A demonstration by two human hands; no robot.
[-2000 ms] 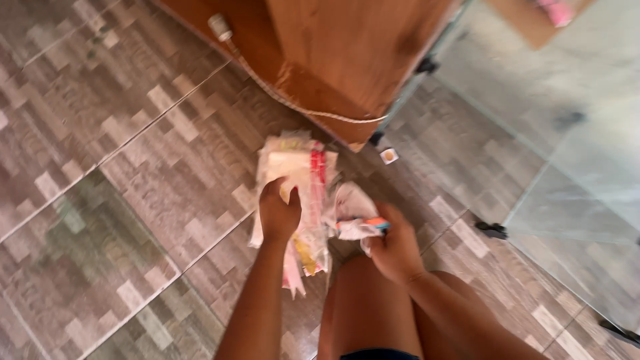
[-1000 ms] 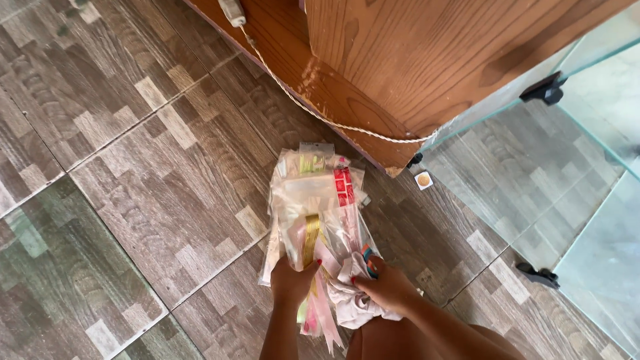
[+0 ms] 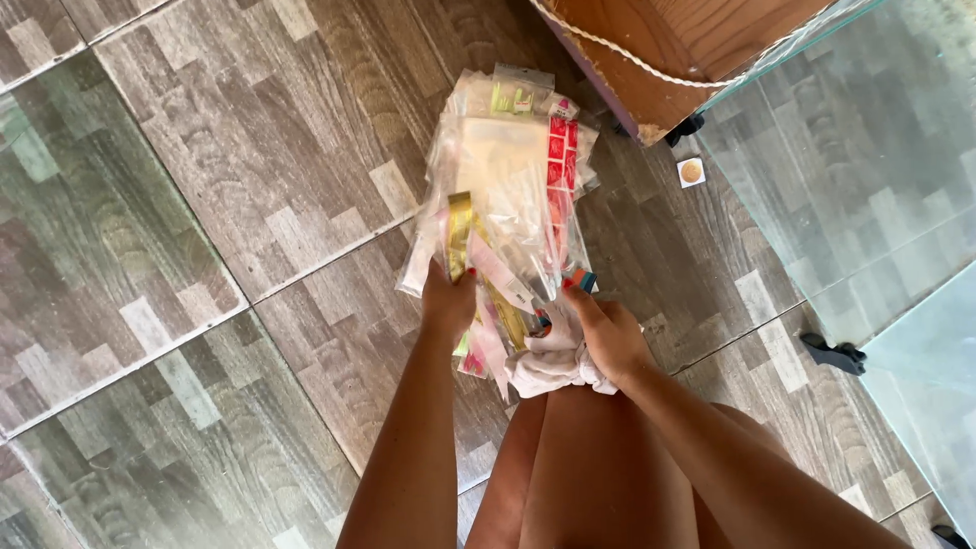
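Clear plastic packets form a loose bundle between my hands, above the floor. My left hand grips the bundle's lower left edge, its thumb beside a gold ribbon. Pale pink ribbon slants over the packets and hangs below them. A strip of red squares shows along the right side. My right hand is closed on a crumpled whitish cloth and touches the packets' lower right corner, near a small blue and orange piece. Its lower fingers are hidden.
A brown wooden cabinet with a white twisted cord stands at the upper right. Glass panels with a black clip lie along the right. A small white square with a tan disc is on the wood-patterned tile floor.
The right hand, apart from the packets two seconds ago, is now at their lower right corner with the cloth. The view has shifted, so the cabinet sits farther toward the upper right.
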